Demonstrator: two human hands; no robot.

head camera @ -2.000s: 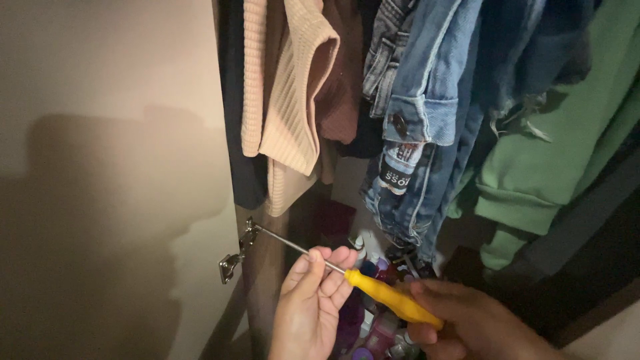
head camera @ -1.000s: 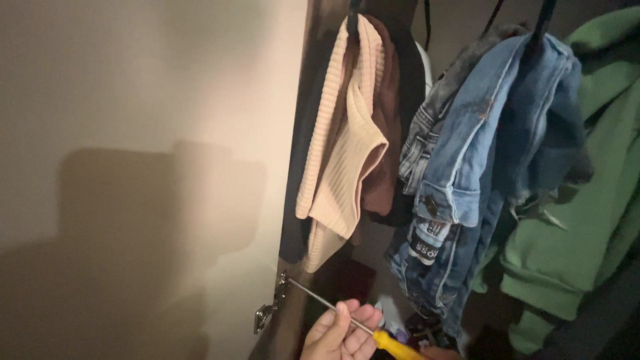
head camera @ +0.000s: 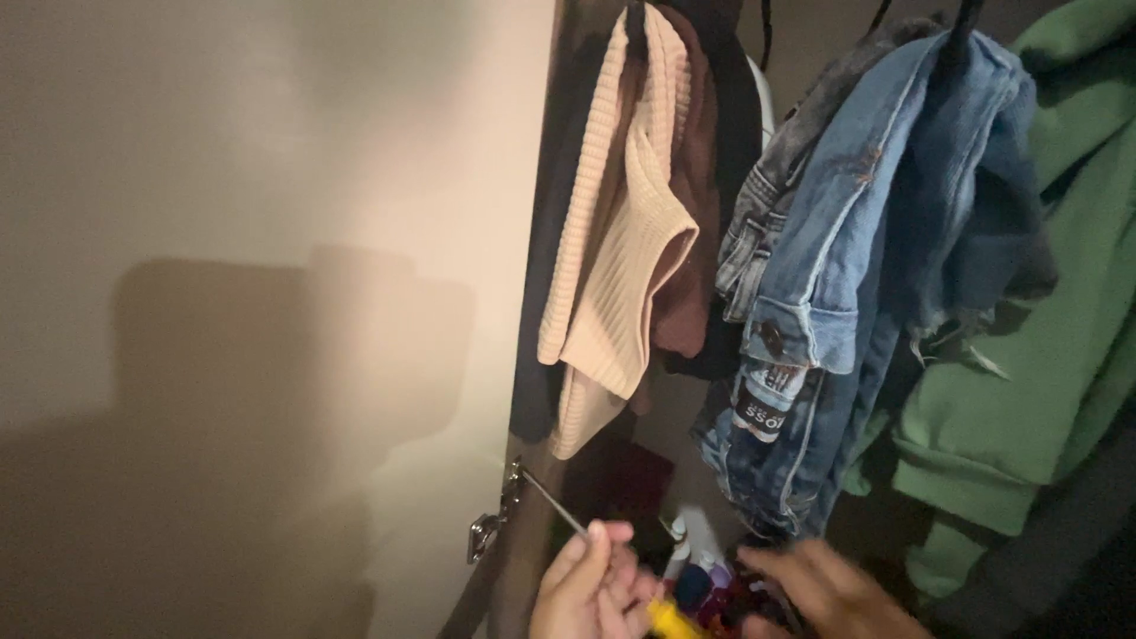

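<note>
Low in the view, my left hand (head camera: 595, 581) pinches the metal shaft of a screwdriver (head camera: 670, 621) with a yellow handle. The shaft's tip meets the upper part of a metal cabinet hinge (head camera: 510, 488) at the edge of the pale door; whether it sits in a screw cannot be told. My right hand (head camera: 825, 590) is blurred, with its fingers spread, just right of the yellow handle and apart from it. The handle's lower end is cut off by the frame.
The pale door (head camera: 266, 204) fills the left side. Beige ribbed clothing (head camera: 612, 311), blue jeans (head camera: 834, 231) and a green garment (head camera: 1003, 390) hang inside the wardrobe. Several bottles (head camera: 701, 568) stand below them, behind my hands.
My right hand has let go of the yellow handle, which it held two seconds ago. My left hand stays on the shaft. The view has shifted up and left.
</note>
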